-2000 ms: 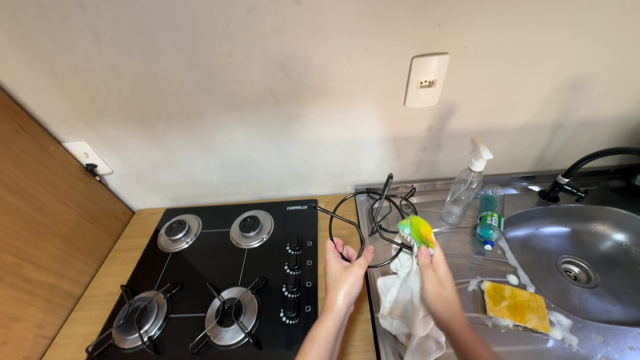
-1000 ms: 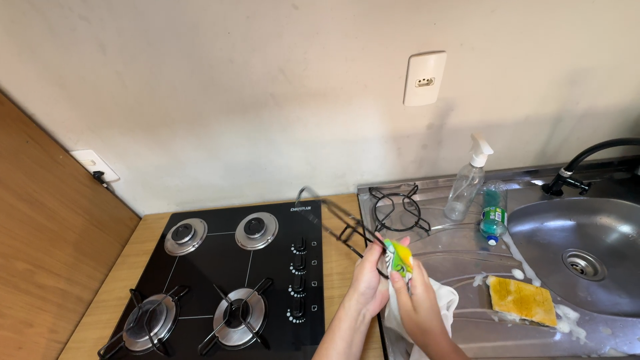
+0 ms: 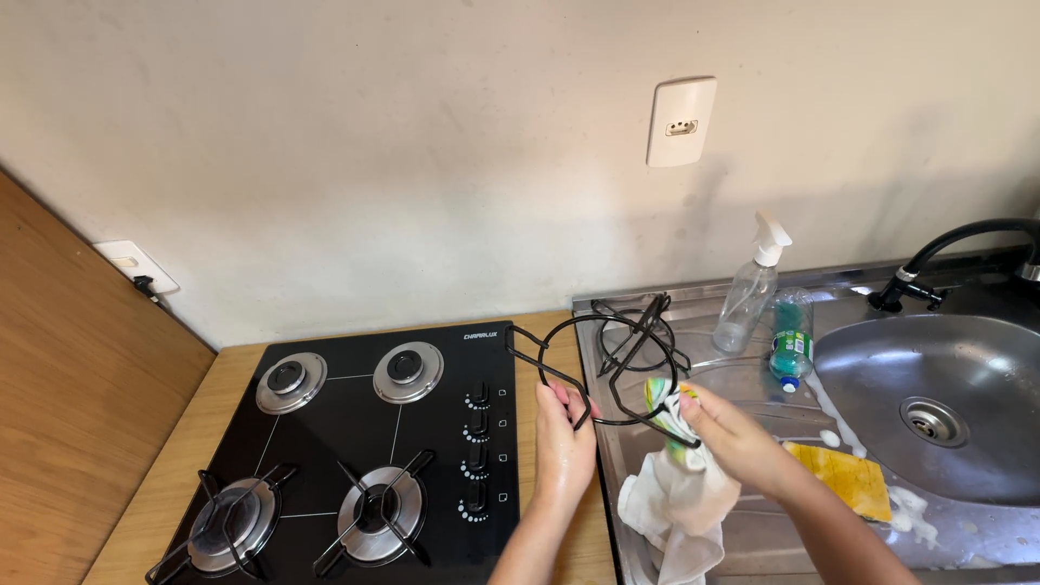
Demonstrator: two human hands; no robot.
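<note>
A black wire burner grate (image 3: 552,325) is held up between my hands, over the seam of the wooden counter and the steel sink top. My left hand (image 3: 566,431) grips its lower left part. In my right hand (image 3: 719,431) is a white cloth (image 3: 682,512) with a green and yellow pattern, pinched around the grate's right side, and the rest of the cloth hangs down. Behind it, a second grate (image 3: 605,337) lies on the drainboard, partly hidden. The black glass cooktop (image 3: 325,455) is to the left, with grates on its two front burners and none on the back two.
A clear spray bottle (image 3: 743,301) and a bottle of green detergent (image 3: 790,341) stand behind the drainboard's middle. A yellow sponge (image 3: 845,479) lies amid suds beside the sink basin (image 3: 861,357). A black faucet (image 3: 902,284) rises at the basin's back edge. A wooden panel (image 3: 81,390) borders the left.
The held grate has turned from a steep tilt to face the camera more fully. My hands, close together one second ago, are apart, with the cloth at the grate's right side.
</note>
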